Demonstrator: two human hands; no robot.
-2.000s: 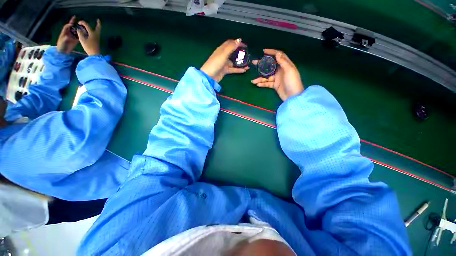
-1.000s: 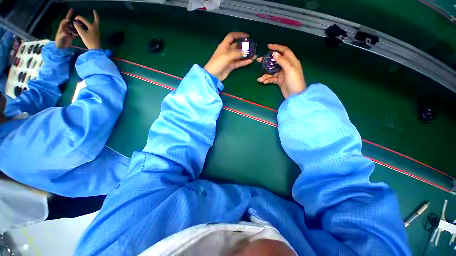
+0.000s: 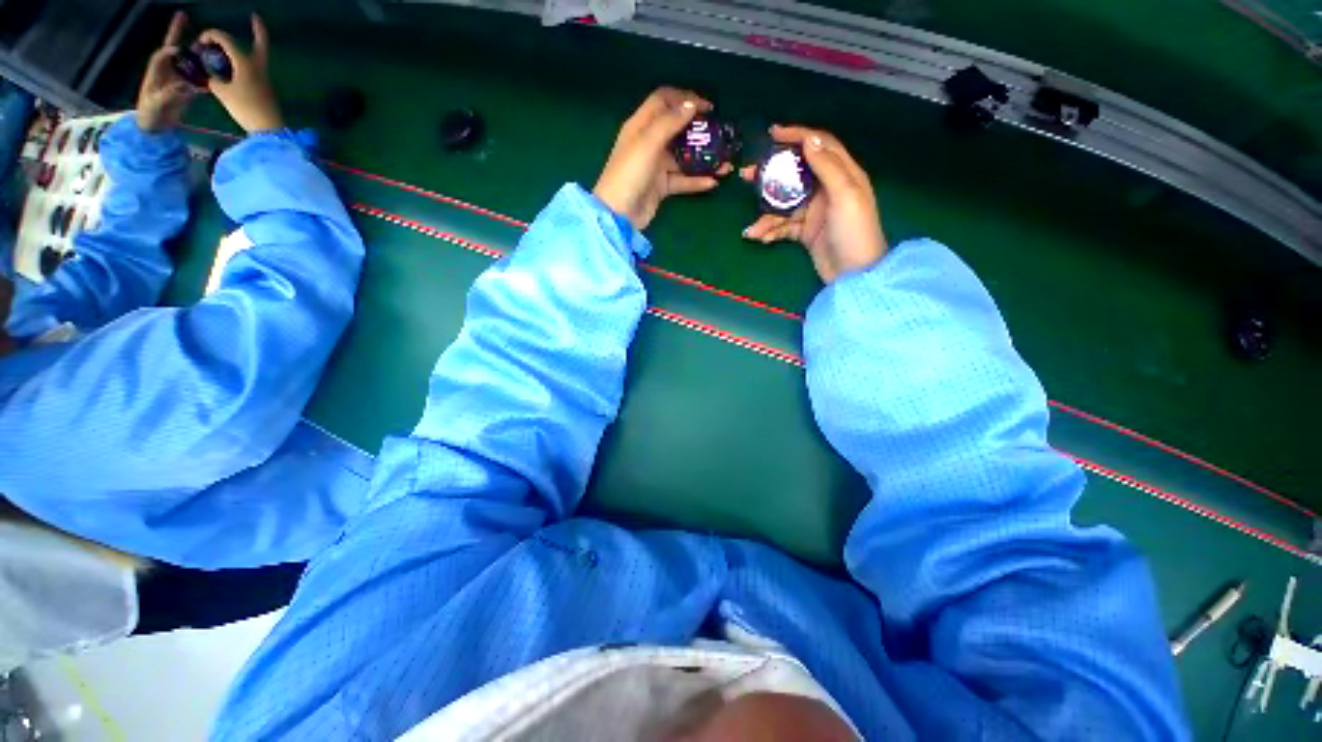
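Observation:
My left hand [image 3: 651, 157] holds a round black unit [image 3: 706, 142] by its edge between thumb and fingers; its face is dark with pinkish-purple spots. My right hand [image 3: 838, 203] holds a second round unit [image 3: 784, 178], whose face glows white. The two units are side by side with a small gap, held above the dark green conveyor belt [image 3: 957, 261], beyond the red lines. Parts of both units' rims are hidden by my fingers.
Dark round units lie on the belt at left [image 3: 461, 129] and right [image 3: 1251, 335]. An aluminium rail [image 3: 899, 67] carries black blocks [image 3: 974, 90] and a pink marker [image 3: 808, 54]. A neighbouring person's hands [image 3: 239, 87] hold dark units near a white parts tray [image 3: 61, 189]. A pen-like stick [image 3: 1208, 619] lies right.
The left-hand unit's face has gone from glowing white to dark with purple spots. The right-hand unit now glows white. The units on the belt have shifted slightly right.

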